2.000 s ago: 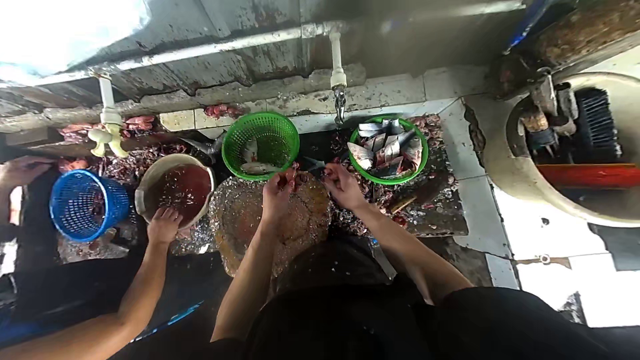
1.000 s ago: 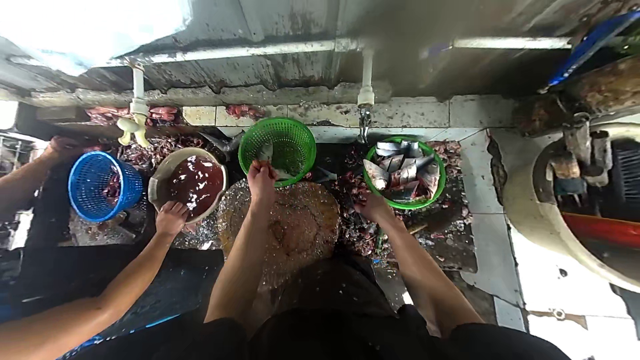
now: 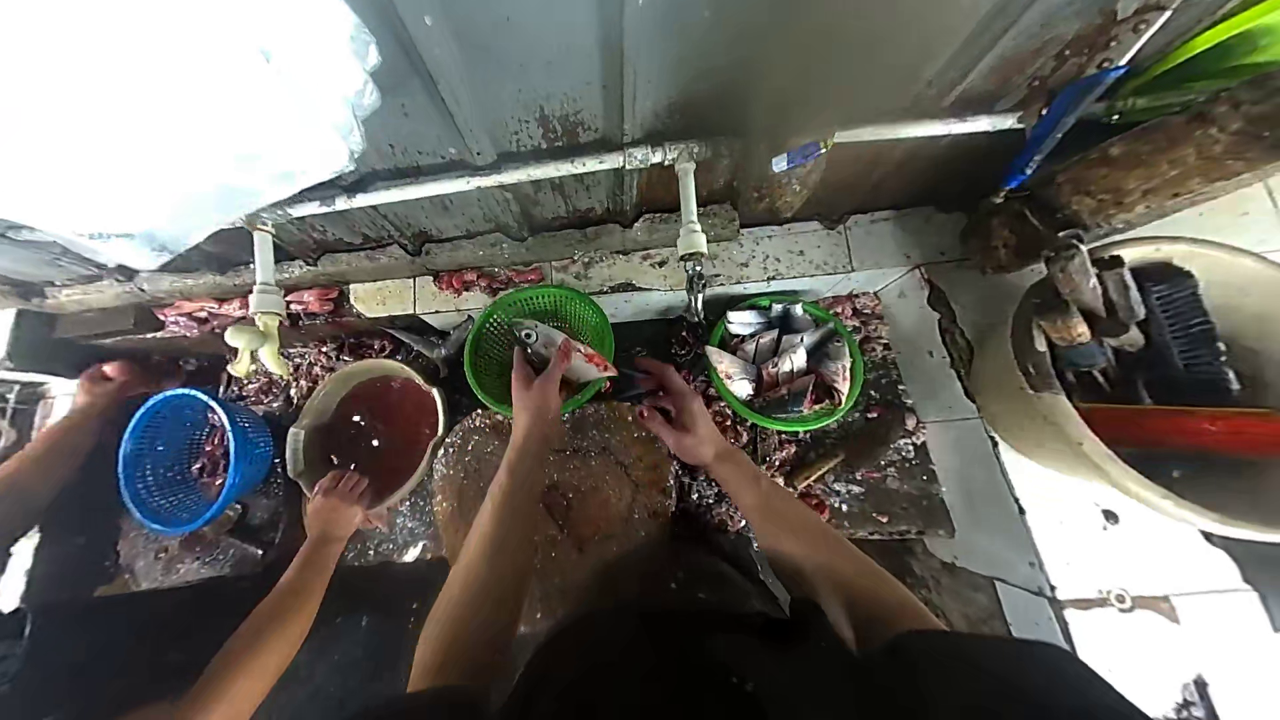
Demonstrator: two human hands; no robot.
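My left hand (image 3: 540,385) grips a fish head (image 3: 562,350) with bloody flesh over the near side of a green plastic basket (image 3: 487,340). Close to its right, my right hand (image 3: 682,412) has its fingers partly spread beside a dark object (image 3: 632,384); whether it touches that is unclear. A second green basket (image 3: 855,385), to the right of my right hand, holds several cut pieces of silvery fish (image 3: 788,352). Below my hands lies a round, wet chopping block (image 3: 560,490). A knife blade (image 3: 770,580) shows near my body, under my right forearm.
At left, another person's hand (image 3: 338,505) touches a bowl (image 3: 300,455) of reddish liquid; their other hand (image 3: 105,385) is near a blue basket (image 3: 127,470). Two taps (image 3: 262,335) (image 3: 695,280) stand behind. Right is a large basin (image 3: 1010,400) with a brush (image 3: 1185,330).
My left hand, inside the green basket a second ago, now holds a fish head above its near side. My right hand has moved left, away from the basket of cut fish.
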